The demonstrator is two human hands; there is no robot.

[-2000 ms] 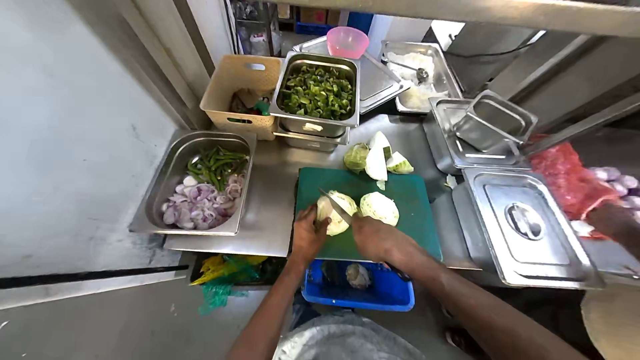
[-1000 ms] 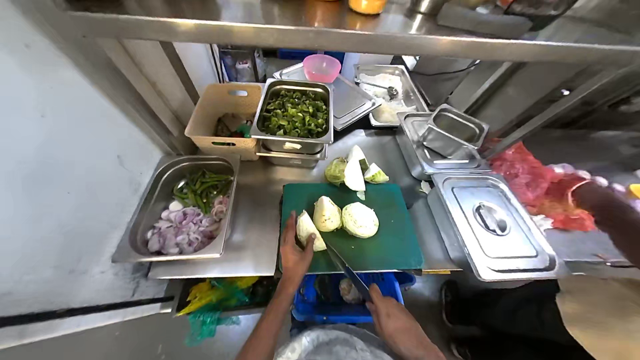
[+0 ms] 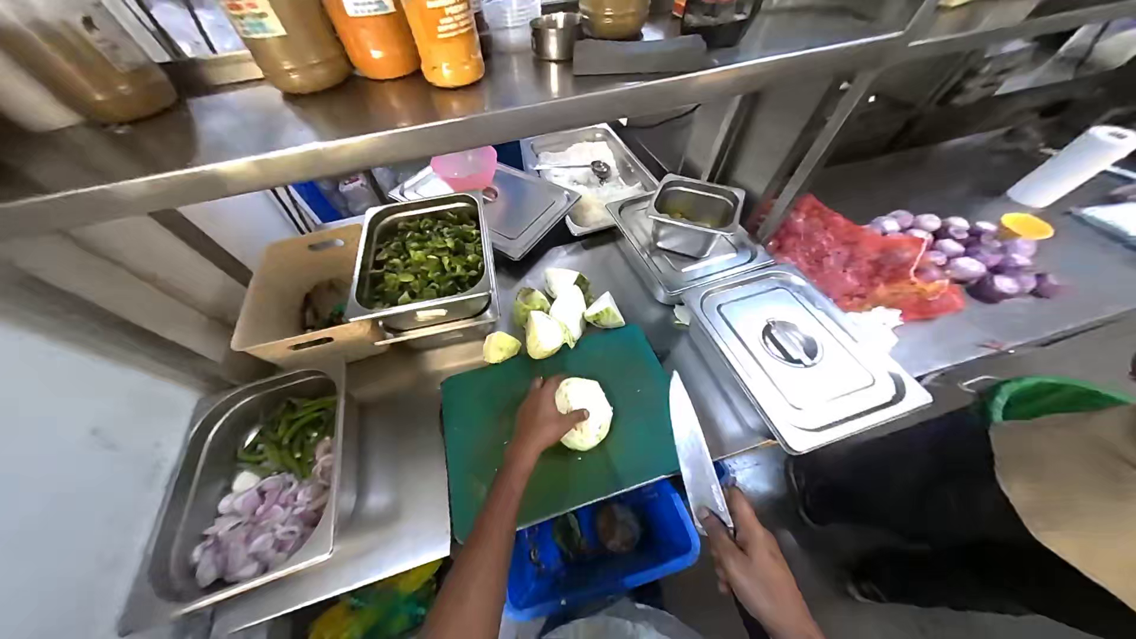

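Observation:
My left hand (image 3: 543, 417) grips the left side of a cut cabbage piece (image 3: 587, 414) lying on the green cutting board (image 3: 497, 444). In my right hand (image 3: 747, 559) is the handle of a large kitchen knife (image 3: 697, 444); its blade points up and away, beside the board's right edge and touching nothing that I can see. Several cabbage wedges (image 3: 568, 311) lie together at the board's far edge and on the steel counter behind it.
Left stands a steel pan of sliced onions (image 3: 257, 524) and green chillies (image 3: 288, 435). Behind are a pan of chopped green peppers (image 3: 426, 253) and a tan bin (image 3: 293, 284). A lidded steel pan (image 3: 799, 355) is right, a blue crate (image 3: 603, 550) below, a steel shelf (image 3: 532, 111) overhead. A person (image 3: 976, 497) stands right.
The cabbage piece that was under my left hand at the board's left has left the board, and more wedges lie at the far edge. The knife has moved right, off the board. The view has tilted up.

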